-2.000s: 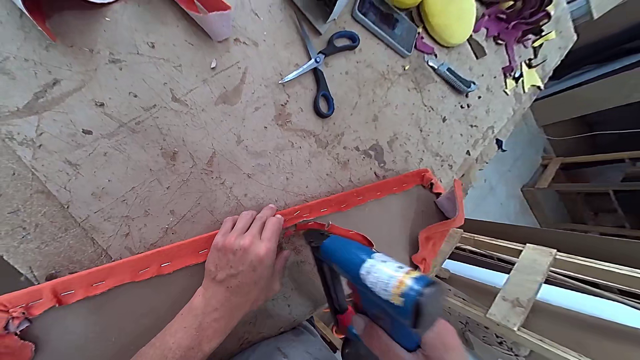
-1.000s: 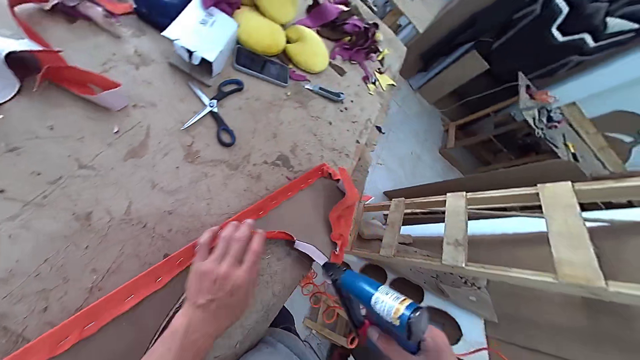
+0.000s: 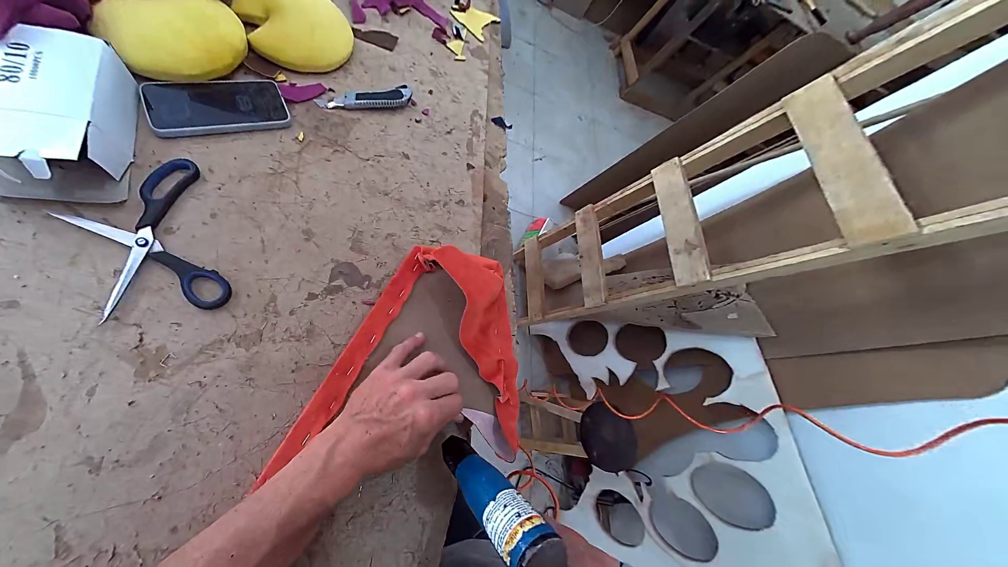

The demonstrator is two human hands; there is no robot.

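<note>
A brown panel (image 3: 441, 315) lies on the worktable, its edges wrapped in orange fabric (image 3: 339, 378) fastened with staples. My left hand (image 3: 405, 398) rests on the panel near its lower part, fingers spread, by a loose pale flap (image 3: 492, 431) of the fabric. My right hand (image 3: 587, 547), mostly hidden at the bottom edge, grips a blue pneumatic staple gun (image 3: 500, 504). The gun's black nose points at the panel's edge beside my left hand. Open scissors (image 3: 144, 236) with dark handles lie on the left of the table.
A white box (image 3: 67, 102), a phone (image 3: 216, 106), a utility knife (image 3: 370, 98) and yellow padded pieces (image 3: 169, 35) lie at the back left. Right of the table edge stand a slatted wooden frame (image 3: 681, 220) and a sheet with cut-out holes (image 3: 756, 441). An orange air hose (image 3: 732, 429) crosses there.
The view has shifted strongly toward the right end of the table. My left hand has moved along the panel toward its right end, and the staple gun has moved to that end too.
</note>
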